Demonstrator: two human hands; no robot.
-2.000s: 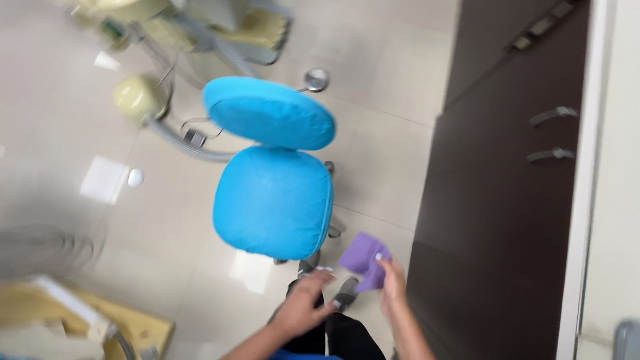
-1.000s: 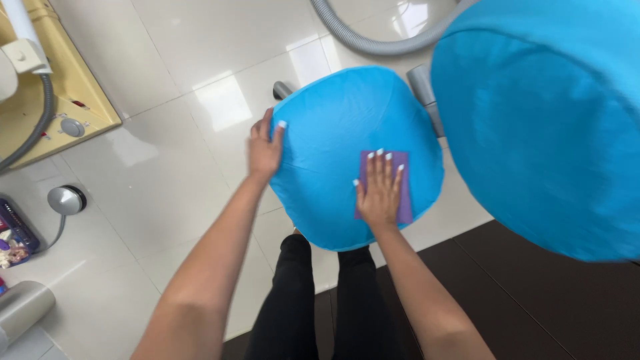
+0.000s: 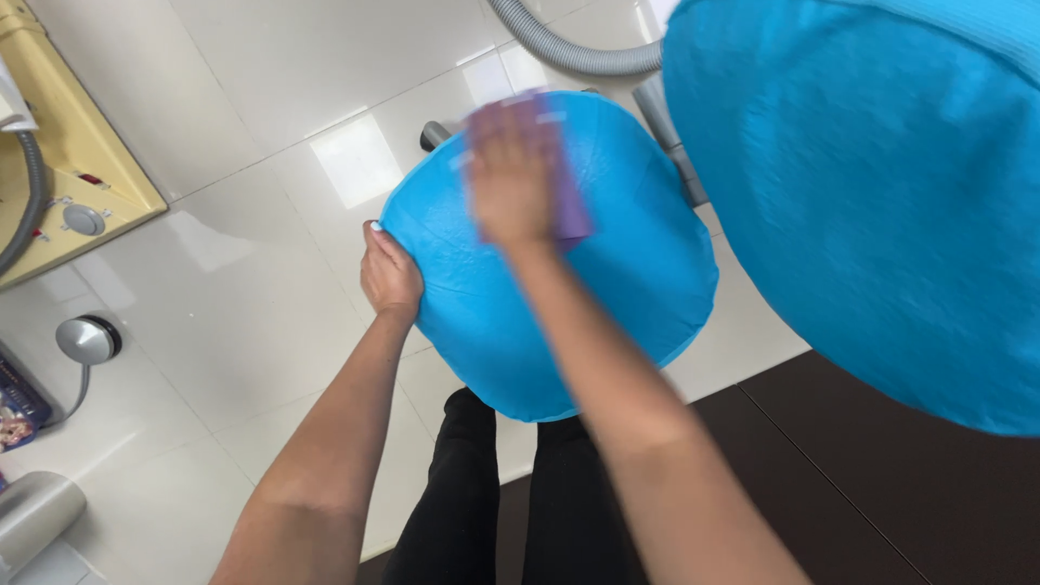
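The blue-covered seat of a stool (image 3: 642, 260) is in front of me, with its large blue-covered backrest (image 3: 877, 195) at the upper right. My left hand (image 3: 392, 272) grips the seat's left edge, its fingers out of sight below the rim. Flat on the upper left part of the seat, my right hand (image 3: 513, 175) presses a purple cloth (image 3: 574, 213); both are blurred. Part of the cloth shows to the right of the palm and beyond the fingertips.
A grey corrugated hose (image 3: 577, 58) curves over the tiled floor at the top. On the left are a yellow equipment base (image 3: 122, 191), a round metal foot pedal (image 3: 85, 340) and a dark basket (image 3: 20, 394). Dark cabinet fronts (image 3: 845, 496) stand at the lower right.
Two seconds ago my hands were off the stool, the cloth in my right hand. Since one second ago my right hand and the cloth have moved from the seat's lower right to its upper left.
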